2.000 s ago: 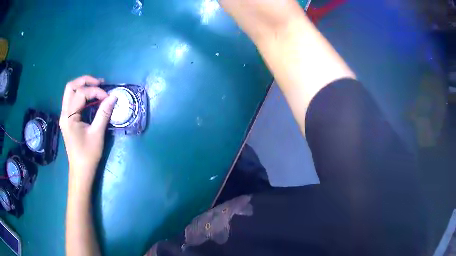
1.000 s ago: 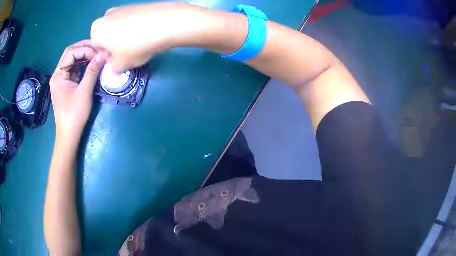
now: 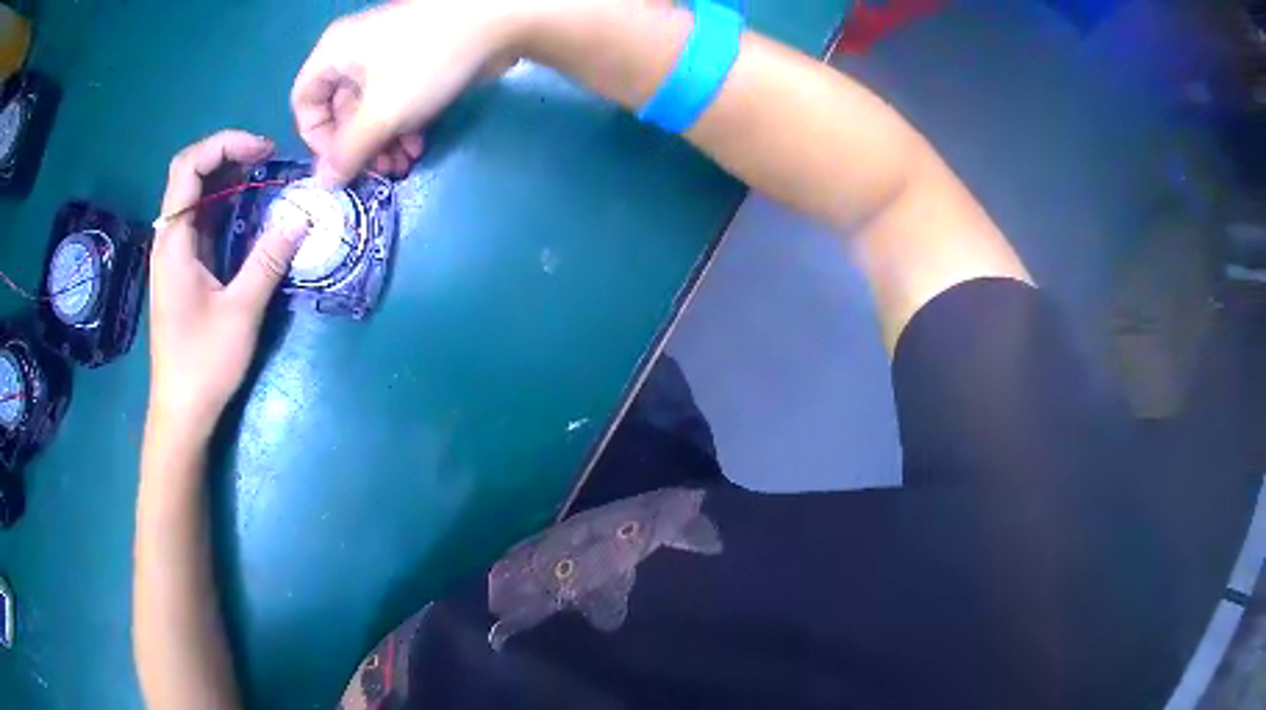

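Observation:
A speaker unit [image 3: 322, 233], a silver-white disc in a black squarish housing [image 3: 364, 284], lies on the green worktable. My left hand [image 3: 208, 278] holds its left side, thumb on the disc, fingers around the housing's far left edge. Thin red and black lead wires [image 3: 229, 192] run over the left part of the unit to a tiny white end near my left fingers. My right hand [image 3: 382, 90], with curled fingers, is at the unit's far edge, fingertips at the wires. Whether it pinches a wire is not clear.
Several other speaker units [image 3: 77, 278] stand along the table's left side. A pale-edged object [image 3: 6, 610] is cut off at the left rim. The table edge [image 3: 653, 364] runs diagonally beside my body. A red object [image 3: 889, 20] is beyond it.
My right hand came in from the top to the unit, then moved slightly right, uncovering more of the disc and wires. My left hand stays on the unit.

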